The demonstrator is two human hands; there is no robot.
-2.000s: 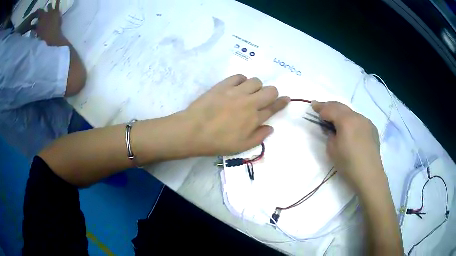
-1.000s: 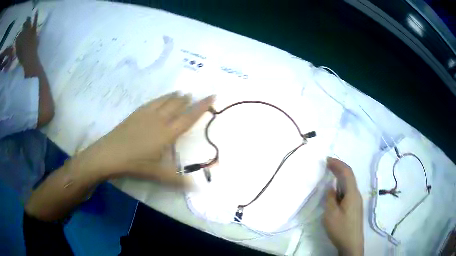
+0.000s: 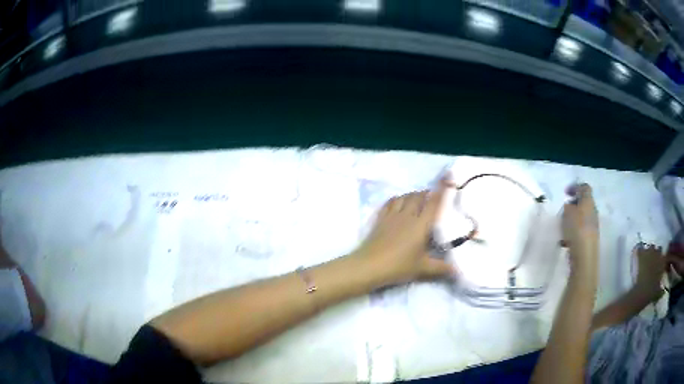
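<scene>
A white rounded panel (image 3: pixel 499 247) with dark wires curving over it lies right of centre. A dark jack (image 3: pixel 454 244) sits at its left side, and small dark end pieces are at its upper right and near its lower edge. My left hand (image 3: pixel 411 236), slightly blurred, grips the panel's left edge, with fingers above and thumb below the jack. My right hand (image 3: pixel 579 217) is blurred beside the panel's right edge; a small dark thing shows at it, but its grip is unclear. The lower edge shows several parallel lines; whether panels are stacked is unclear.
A white bench cover (image 3: pixel 225 262) carries faint print. A dark green conveyor belt (image 3: pixel 300 105) runs behind it. At the right, another person's hand (image 3: pixel 649 266) works near the bench; another person's arm (image 3: pixel 28 296) shows at the left edge.
The view has swung right and up. My left hand has moved from beside the wired panel onto its left edge. The separate wired panel at the right no longer shows apart.
</scene>
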